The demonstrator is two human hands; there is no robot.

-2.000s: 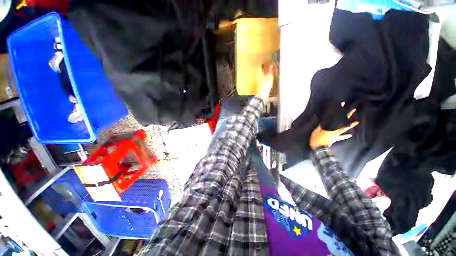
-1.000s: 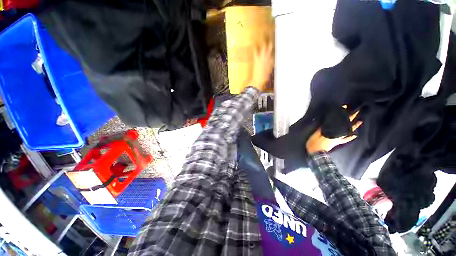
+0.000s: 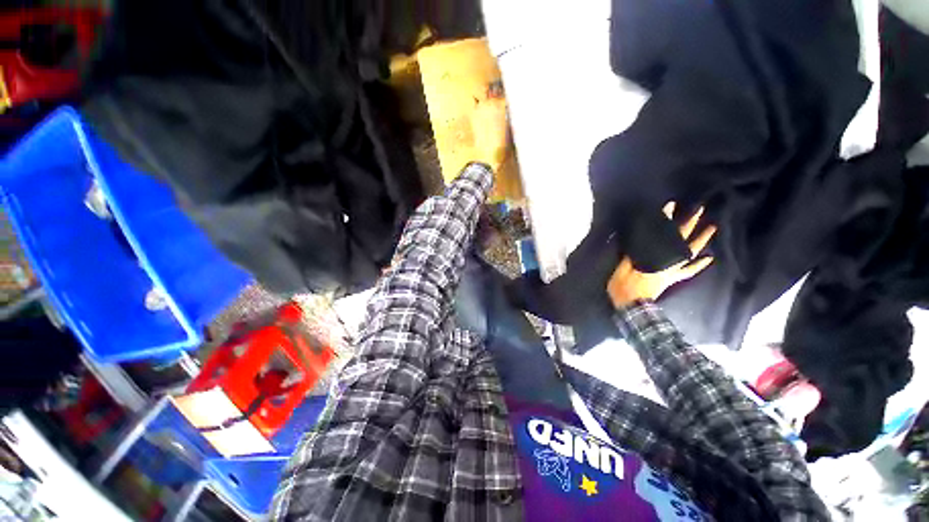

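Observation:
A black garment [image 3: 713, 133] lies spread over the white table [image 3: 555, 122] on the right. My right hand [image 3: 647, 277] is at its near edge with the fingers spread. Black cloth covers the middle of the fingers and the fingertips show beyond it, so the hand holds the cloth loosely. My left arm reaches forward to a tan cardboard box [image 3: 458, 97] beside the table's left edge. My left hand [image 3: 491, 138] is blurred against the box, and its fingers cannot be made out.
A large black cloth [image 3: 255, 133] hangs left of the box. A blue crate [image 3: 122, 245] with white scraps, a red stool [image 3: 270, 372] and a second blue crate [image 3: 244, 479] are at the left. A round pink-red item [image 3: 786, 385] lies near my right forearm.
The view has shifted, so the box and table sit further left. My left hand remains at the box, now less distinct. My right hand stays at the garment, with more cloth over its fingers than two seconds ago.

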